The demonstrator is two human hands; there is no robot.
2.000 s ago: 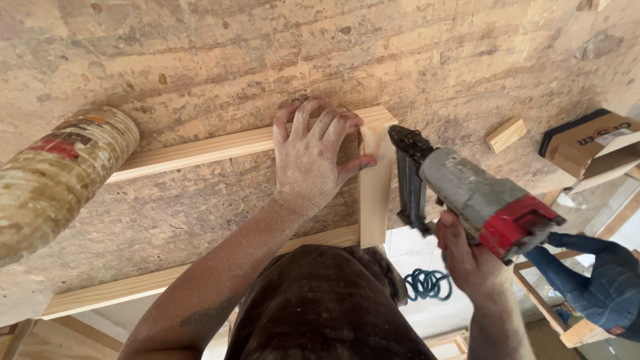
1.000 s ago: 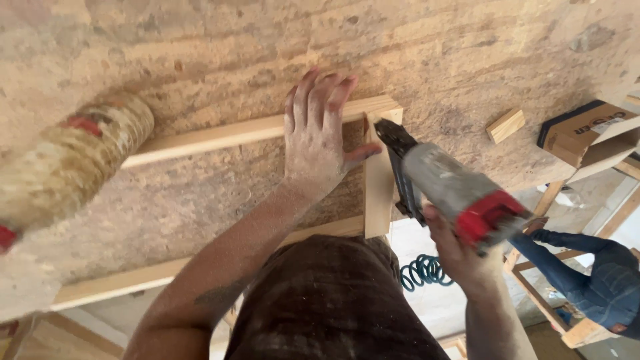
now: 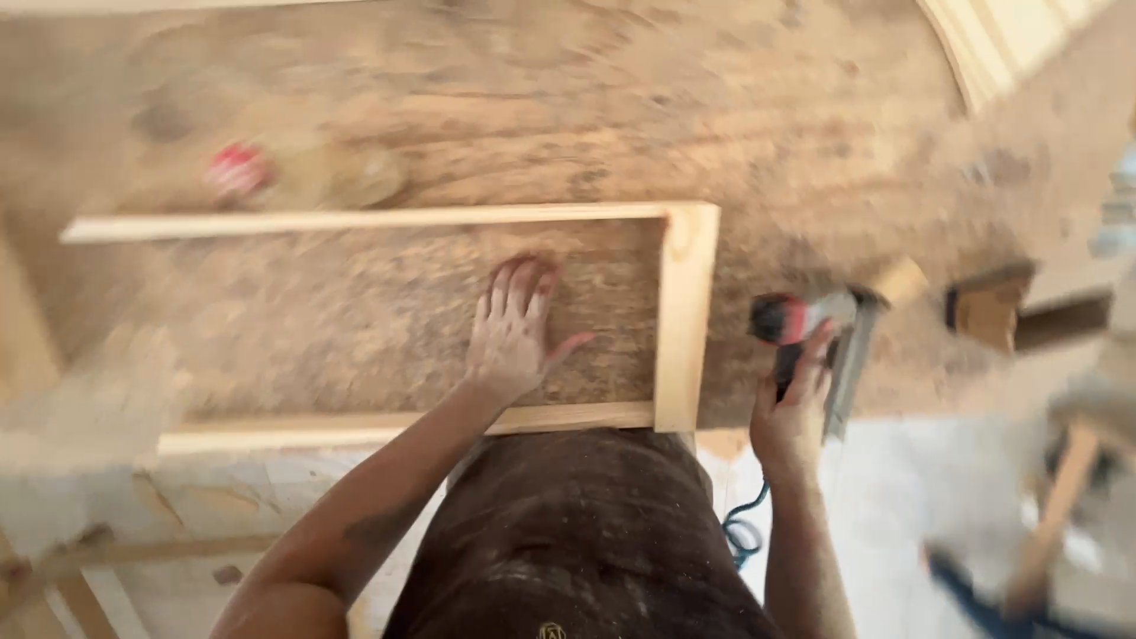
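Observation:
My left hand (image 3: 513, 328) lies with its fingers apart on the worn wooden workbench (image 3: 568, 115), inside a three-sided frame of pale wood strips. The frame's long far strip (image 3: 382, 217) and near strip (image 3: 293, 435) meet a wider end piece (image 3: 685, 319) at the right. To the right of that piece, my right hand (image 3: 799, 399) grips a pneumatic nailer (image 3: 821, 324) with a grey body and a red and black end. The nailer is blurred, and its tip is hard to make out.
A blurred bottle (image 3: 311, 173) lies beyond the far strip. A small wood block (image 3: 901, 282) and a cardboard box (image 3: 985, 311) are at the right. A coiled teal air hose (image 3: 741, 537) hangs beside my body. Pale boards (image 3: 1003, 44) lie at the top right.
My left hand has let go of the frame's far strip and moved onto the bench inside the frame. The nailer has moved right, away from the corner, and turned. The view has shifted.

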